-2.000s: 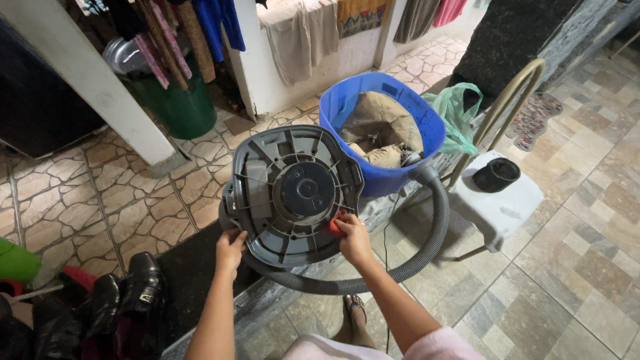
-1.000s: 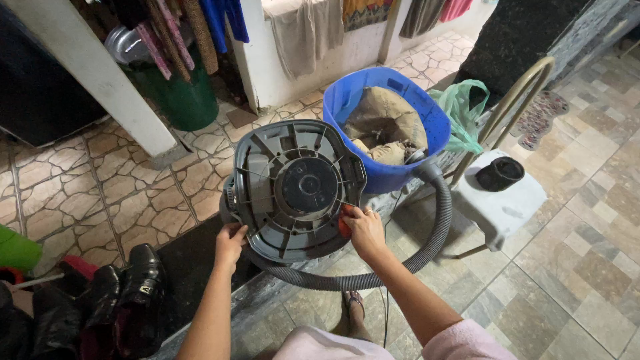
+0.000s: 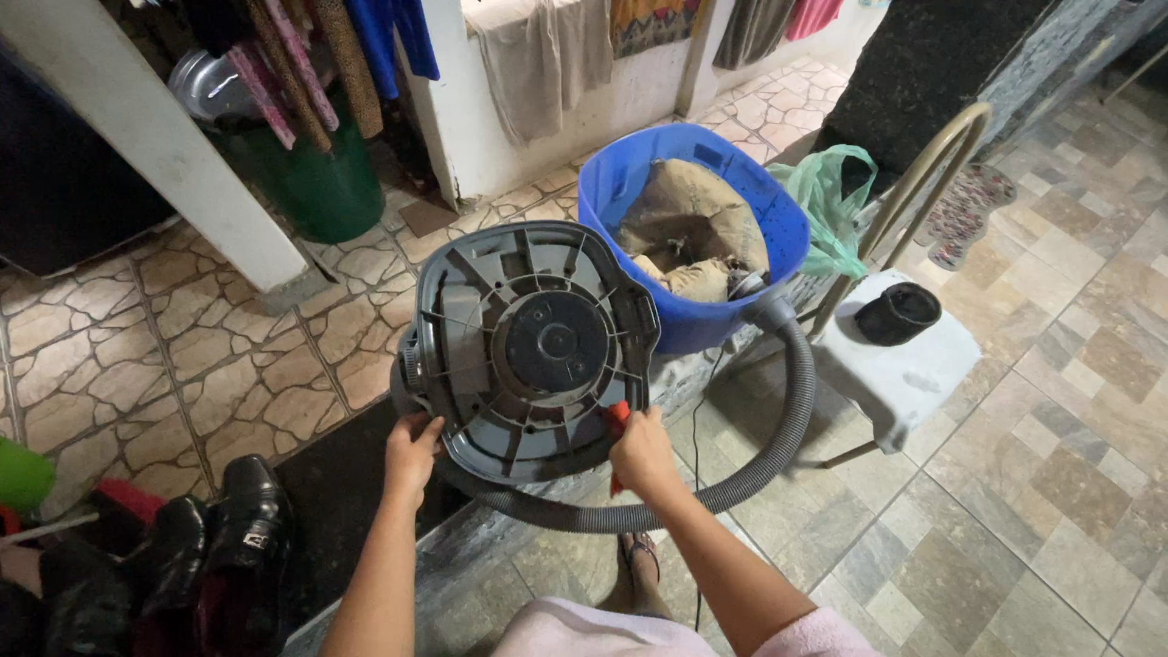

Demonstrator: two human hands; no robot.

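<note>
The grey motor head of a canister vacuum cleaner (image 3: 465, 338) lies with its ribbed underside toward me. My left hand (image 3: 411, 456) grips its lower left edge. At its lower right edge, my right hand (image 3: 643, 452) is closed on a red latch (image 3: 620, 415), with part of the red piece showing below the fingers. Just behind, to the right, stands the blue vacuum tank (image 3: 693, 324) with a dusty tan filter bag (image 3: 703, 205) inside. A grey corrugated hose (image 3: 796, 401) runs from the tank and curves under the motor head.
On the right, a chair with a white cloth-covered seat (image 3: 922, 392) bears a black cylindrical filter (image 3: 898, 313). A green plastic bag (image 3: 835, 205) hangs by its backrest. Black shoes (image 3: 246, 529) lie at lower left. A green bin (image 3: 338, 192) and a white post (image 3: 173, 146) stand at upper left.
</note>
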